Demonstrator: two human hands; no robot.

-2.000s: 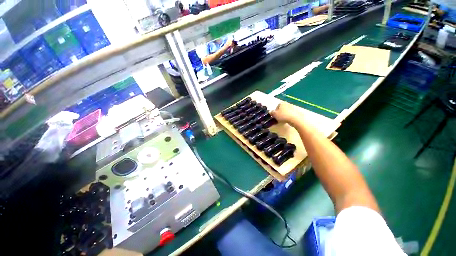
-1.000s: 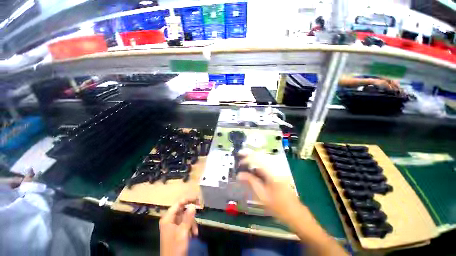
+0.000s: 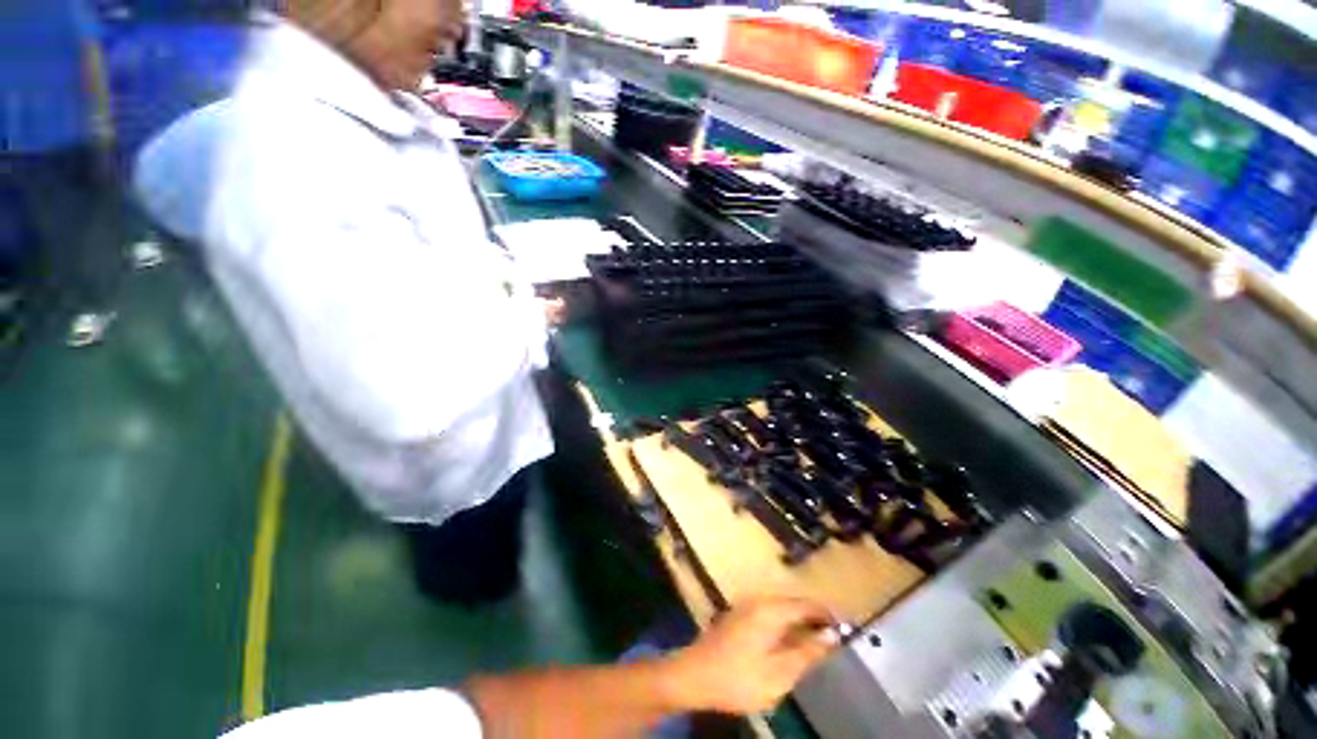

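Observation:
My left hand (image 3: 758,653) reaches in from the bottom, at the fixture's near left corner, its fingertips pinched on a small shiny piece (image 3: 841,631) too small to identify. The silver fixture (image 3: 903,650) is at the lower right, cut off by the edge. A black plastic part (image 3: 1066,690) lies in it, its round end over the pale green plate (image 3: 1028,595). Loose black parts (image 3: 809,469) lie heaped on the brown infeed cardboard (image 3: 708,527), left of the fixture. My right hand is out of the picture.
A white-coated coworker (image 3: 361,289) stands close at left. Stacked black trays (image 3: 722,311) lie beyond the heap. A pink basket (image 3: 1011,339) and a dark flat thing (image 3: 1216,513) are behind the fixture. The shelf edge (image 3: 997,145) runs overhead.
The view has swung left, and the output cardboard has left the picture. My right hand, at the fixture one second ago, is gone from view. The black part remains at the fixture.

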